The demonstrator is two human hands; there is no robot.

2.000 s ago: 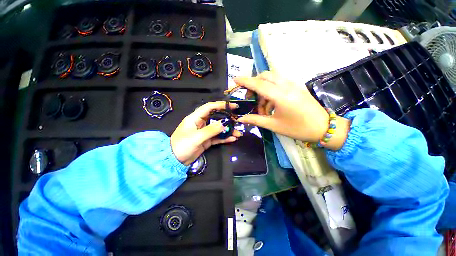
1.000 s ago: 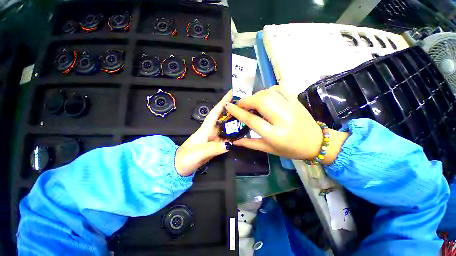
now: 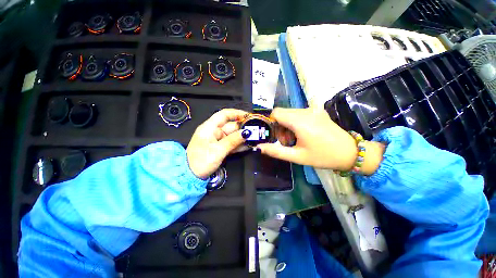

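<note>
A round black unit with a glossy face and an orange strip along its upper edge is held between my two hands, above the right edge of the foam tray. My left hand grips its left side, with the thumb on its face. My right hand has its fingers on the right side. The unit's underside is hidden. Flex-fitted units with orange edges lie in the upper tray cells. Plain black caps lie in left cells. A black unit lies in a lower cell.
A dark smartphone-like rectangle lies beneath my hands, beside a paper label. To the right are a white foam board with cut-outs, a shiny black blister tray and a small fan.
The orange-edged unit now faces up with its orange strip in view. My left thumb has moved onto its face, and my right fingers have drawn back from over it to its right side.
</note>
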